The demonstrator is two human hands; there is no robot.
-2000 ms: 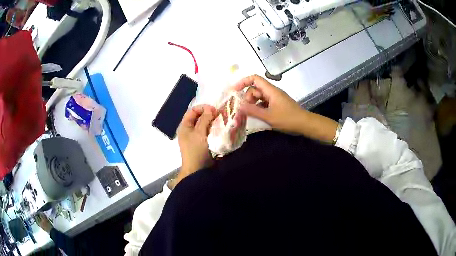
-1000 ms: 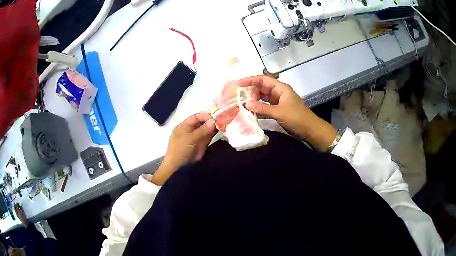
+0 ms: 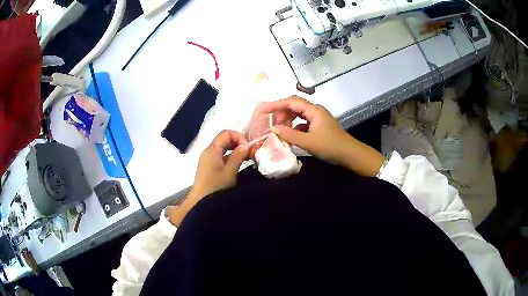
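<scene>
A soft pink-and-white wrapped item [image 3: 278, 159] lies between my two hands, close against the dark cloth on my front. My left hand [image 3: 219, 163] pinches the twisted wrapper at its left side between thumb and fingers. My right hand [image 3: 312, 128] pinches the wrapper at its upper right, fingers curled. Clear plastic film spreads above the item toward the table. What is inside the wrapper cannot be told.
A black smartphone [image 3: 190, 115], a red strip [image 3: 208, 55] and a long thin black tool [image 3: 151, 38] lie on the white table [image 3: 156, 87]. A sewing machine [image 3: 341, 29] stands upper right, a tissue packet [image 3: 87, 118] left, a switch box [image 3: 111, 198] lower left, beige cloth [image 3: 457, 150] right.
The wrapped item has turned and its wrapper is now gathered more tightly between my fingers than a second ago. Both hands stay close together on it. The view has shifted slightly.
</scene>
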